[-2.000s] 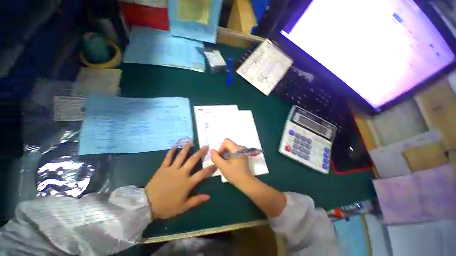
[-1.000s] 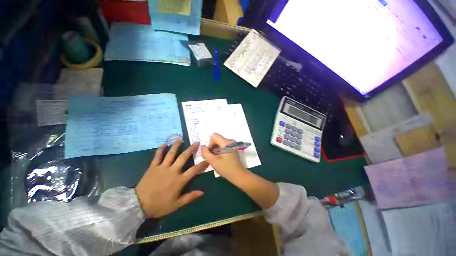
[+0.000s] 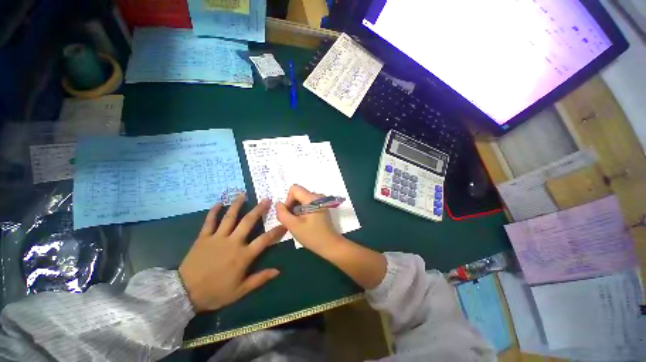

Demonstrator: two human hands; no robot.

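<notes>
My right hand [image 3: 309, 219] holds a slim pen [image 3: 319, 204] with its writing end over the record slips [image 3: 287, 164], which overlap in the middle of the desk. The left slip bears dense handwriting; the right one looks barer. My left hand [image 3: 225, 256] lies flat with fingers spread and holds nothing. Its fingertips touch the lower left edge of the slip and the lower right corner of the blue form [image 3: 157, 177], near its round stamp. The pen tip is hidden by my fingers.
A calculator [image 3: 411, 175] lies right of the slips. A written card [image 3: 344, 75] leans on the keyboard [image 3: 405, 106] below the monitor. A blue pen [image 3: 292, 85] and a small packet [image 3: 268, 69] lie behind. A plastic bag with a black coil [image 3: 62, 244] is at left; a mouse [image 3: 478, 185] is at right.
The whole view has shifted, so the desk things appear further left and slightly higher. My hands keep nearly the same pose on the papers, with the pen still held.
</notes>
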